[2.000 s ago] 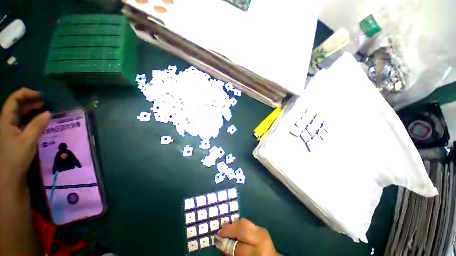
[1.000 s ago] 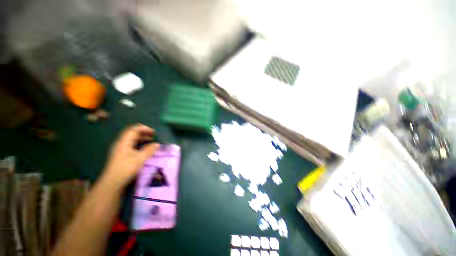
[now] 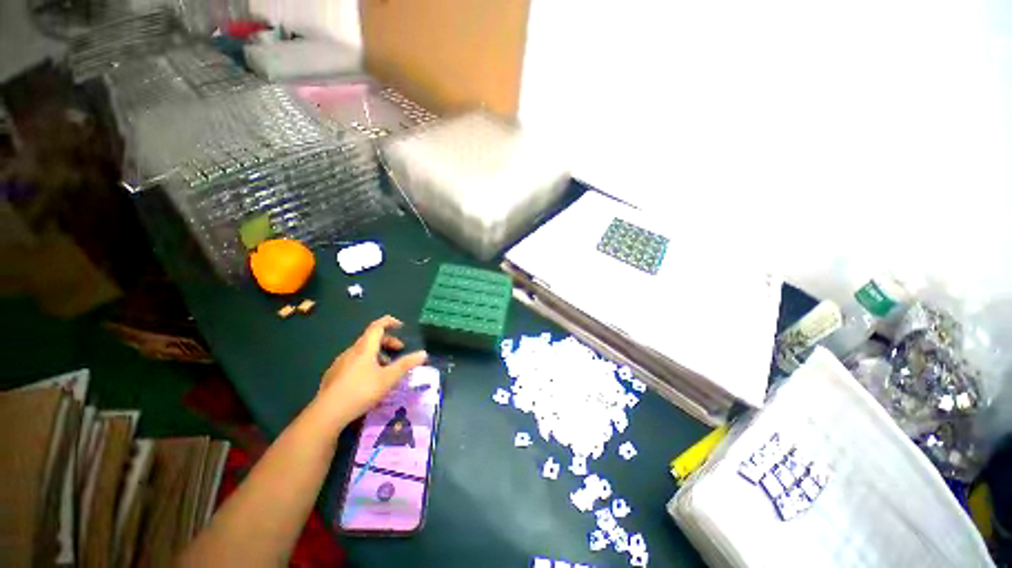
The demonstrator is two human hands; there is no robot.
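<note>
My left hand (image 3: 366, 375) lies at the upper left edge of a lit pink smartphone (image 3: 391, 455), fingers apart, thumb over the phone's top end. I cannot tell if it touches the phone. My right hand is out of the picture. A loose pile of small white square pieces (image 3: 566, 394) lies right of the phone, with several strays below it. Only the top edge of the board panel (image 3: 560, 564) shows at the bottom edge. A stacked block of green panels (image 3: 468, 302) stands above the phone.
White-topped board stack (image 3: 666, 322) with a sample panel (image 3: 634, 244) on it. White packet (image 3: 854, 466) and yellow strip (image 3: 699, 452) at right, clear bag of metal parts (image 3: 927, 361) behind. Orange fruit (image 3: 283, 266), white oval case (image 3: 360, 257) and clear trays (image 3: 277, 166) at left; cardboard-edged sheets (image 3: 100, 477) lower left.
The view has swung up and left, bringing the fruit and trays in. My right hand and most of the board panel have left the picture. My left hand stays by the phone.
</note>
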